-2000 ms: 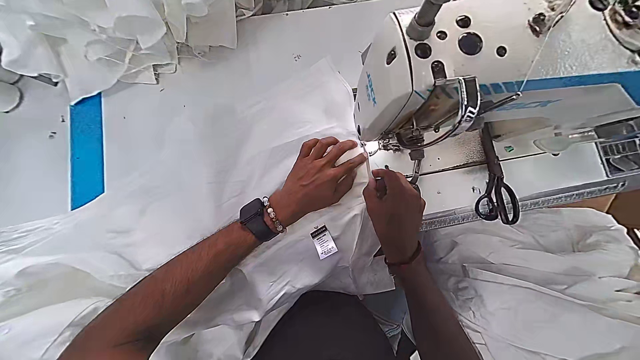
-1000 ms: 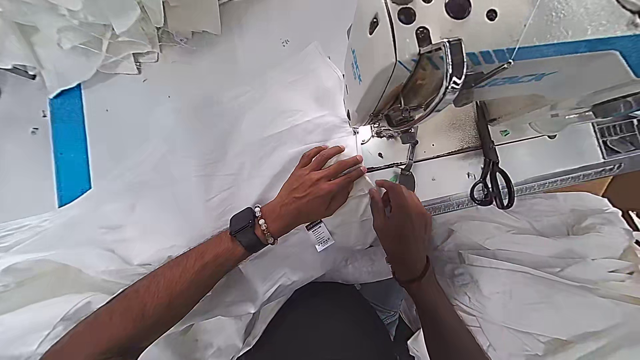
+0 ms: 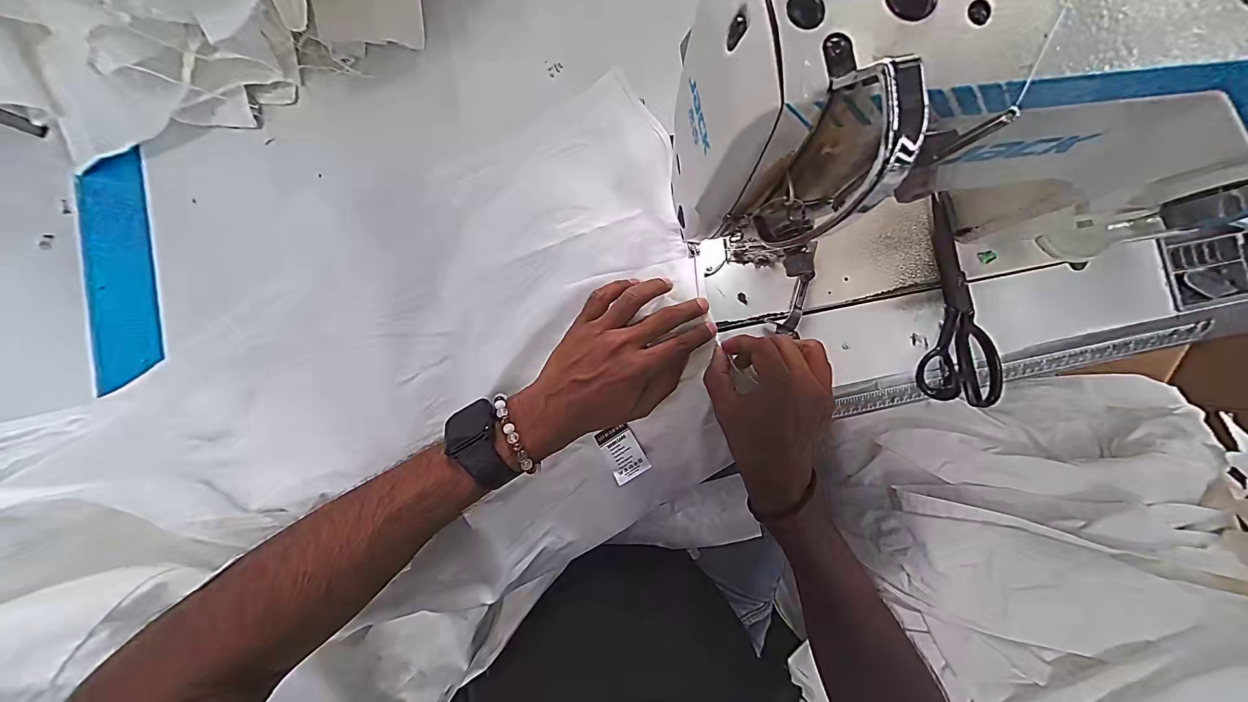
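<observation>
White fabric [image 3: 546, 224] lies over the table, its right edge running under the lit needle area of a Jack sewing machine [image 3: 731, 127]. My left hand [image 3: 629, 356] rests flat on the fabric with fingers spread, just in front of the presser foot [image 3: 694, 252]. Close to its fingertips, my right hand [image 3: 775, 409] pinches the fabric's edge between thumb and forefinger. A white care label [image 3: 624, 456] with writing shows on the fabric below my left hand.
Black-handled scissors [image 3: 959, 361] lie on the machine bed, right of my right hand. A measuring tape [image 3: 1033, 366] runs along the bed's front edge. More white fabric [image 3: 1024, 507] is heaped at the lower right. White cloth pieces [image 3: 195, 58] lie at the upper left, near a blue strip [image 3: 122, 273].
The care label, visible before too, now shows below my left hand's wrist side. Both hands stay at the fabric's edge near the needle. The view has shifted somewhat.
</observation>
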